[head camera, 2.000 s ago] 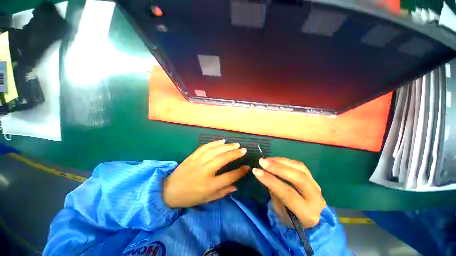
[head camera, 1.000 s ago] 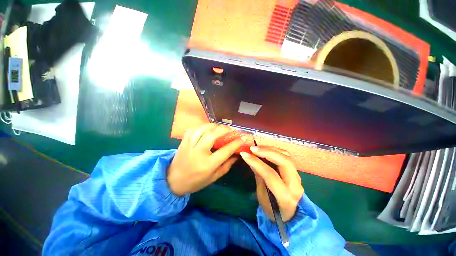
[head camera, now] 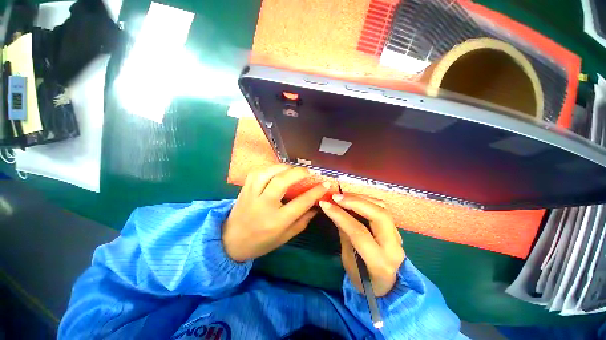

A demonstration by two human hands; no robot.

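The dark tablet back housing [head camera: 385, 143] leans up over the orange-red mat [head camera: 465, 229], its detailed lower edge towards me. A camera hole shows at its upper left and pale square patches inside. My right hand [head camera: 369, 242] holds dark tweezers [head camera: 367, 289] like a pen, tip at the housing's lower edge. My left hand [head camera: 269, 212] is at that edge beside the tip, fingers bent and close to the right fingertips. Whether the left fingers pinch a small piece cannot be seen.
A cardboard core [head camera: 488, 73] stands behind the housing, beside a dark and red patterned sheet [head camera: 412, 33]. A stack of housings with white sheets [head camera: 565, 259] is at right. Black crumpled cloth [head camera: 83, 33] and a small blue-grey meter [head camera: 17, 98] lie at left.
From two seconds ago, both hands have moved up from the thin dark lines on the table to the housing's lower edge. The view has shifted, showing the core. Over the last second little has changed.
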